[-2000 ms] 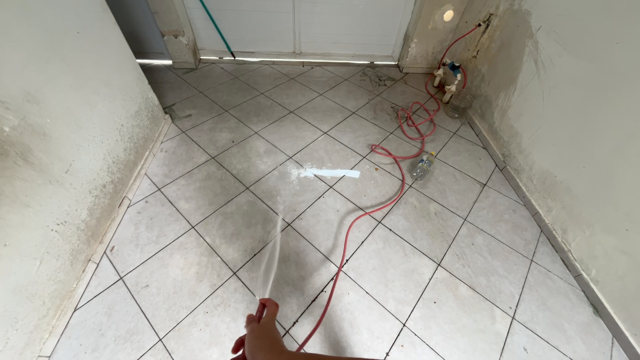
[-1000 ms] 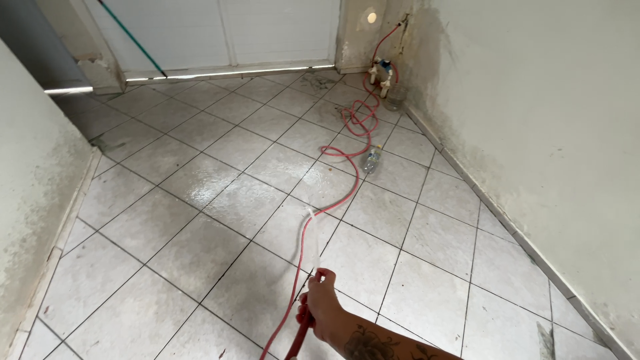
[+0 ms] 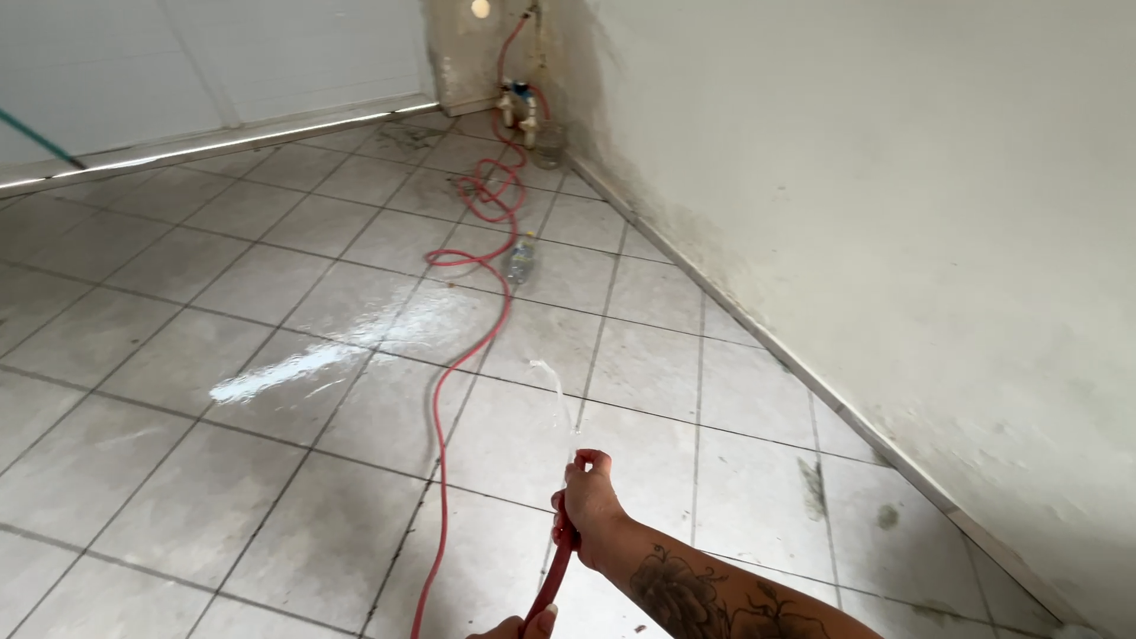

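Note:
My right hand grips a red hose near its end, with water coming out over the tiled floor. At the bottom edge, my left hand is partly in view, its thumb on the same hose lower down. To the left, more of the red hose runs across the white floor tiles and loops up toward the far corner. A wet patch shines on the tiles left of the hose.
A clear plastic bottle lies beside the hose. White pipe fittings and a clear container stand in the far corner. A stained wall borders the right side, a white door the back. A green pole leans at left.
The view has swung right. The water stream, earlier pointed at the middle of the floor, now falls right of the lying hose. My left hand has come into view at the bottom.

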